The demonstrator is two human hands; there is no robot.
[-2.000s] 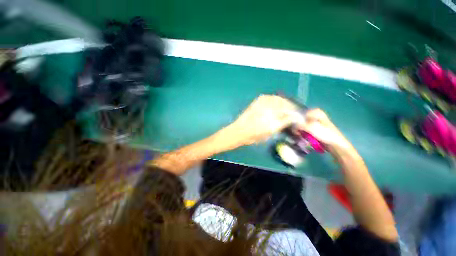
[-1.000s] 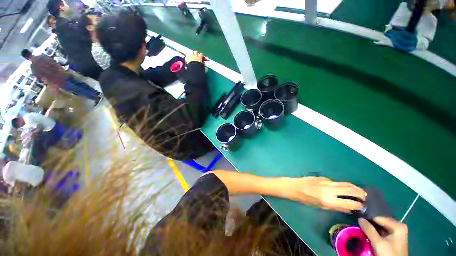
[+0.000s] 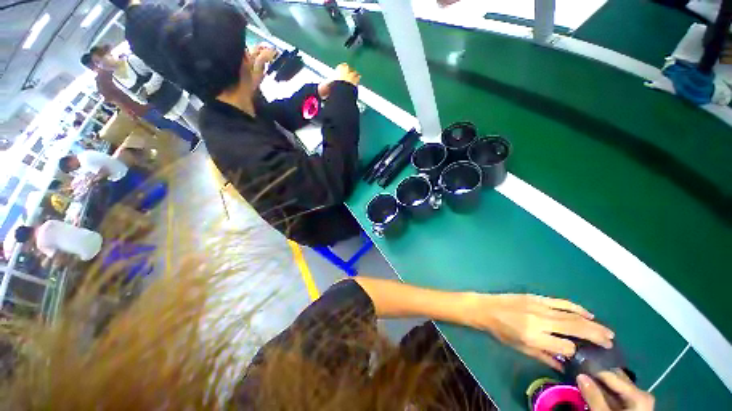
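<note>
A black housing (image 3: pixel 595 361) lies on its side at the lower right, held between my hands. My left hand (image 3: pixel 534 323) rests on it with fingers bent over its near end. My right hand (image 3: pixel 614 395) grips its lower side and is cut off by the bottom edge. A magenta cup (image 3: pixel 560 399) with a yellow base (image 3: pixel 542 387) sits just beside my right hand, partly cut off by the bottom edge. The inside of the held housing is hidden.
Several open black housings (image 3: pixel 461 181) stand grouped on the green bench (image 3: pixel 449 253). Slim black parts (image 3: pixel 392 160) lie beside them. A white rail (image 3: pixel 598 234) borders the darker green surface. A seated person (image 3: pixel 273 152) works at left near a white post (image 3: pixel 413 72).
The view has shifted, so the bench and neighbour appear further right. My left hand now lies flatter over the housing. The magenta cup sits lower and more cut off.
</note>
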